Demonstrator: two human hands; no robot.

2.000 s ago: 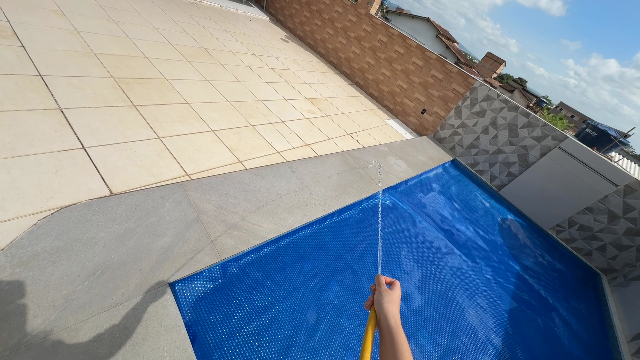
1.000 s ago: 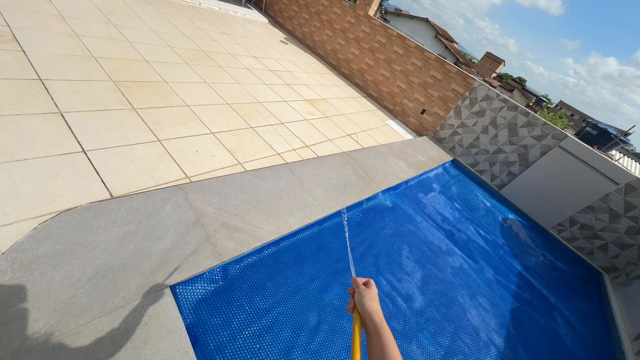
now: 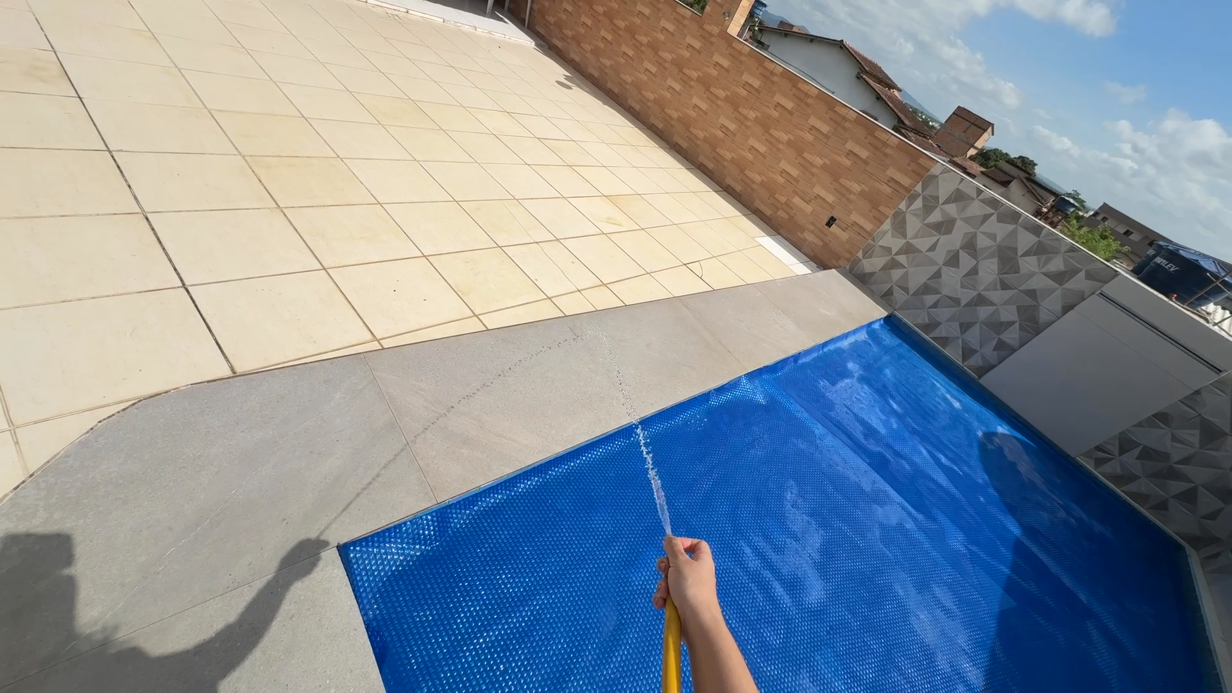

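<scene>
My right hand [image 3: 687, 576] is closed around the end of a yellow garden hose [image 3: 671, 650], low and right of centre, above the pool. Its thumb is at the hose mouth. A thin water jet [image 3: 647, 457] runs from there over the blue bubble pool cover [image 3: 770, 500] towards the grey stone pool edging [image 3: 539, 385], breaking into drops near its far end. The cover lies over the pool, with wrinkles and wet-looking streaks. My left hand is out of view.
Cream floor tiles [image 3: 404, 289] stretch beyond the edging. A brick-patterned wall [image 3: 731, 125] and a grey geometric tiled wall [image 3: 972, 260] bound the area. My shadow [image 3: 241, 616] falls on the paving at lower left. Rooftops and a dark water tank [image 3: 1179, 272] stand past the wall.
The jet, which earlier ended over the cover and then near the pool's edge, now reaches onto the grey edging. My right hand has shifted left since two seconds ago, still holding the hose.
</scene>
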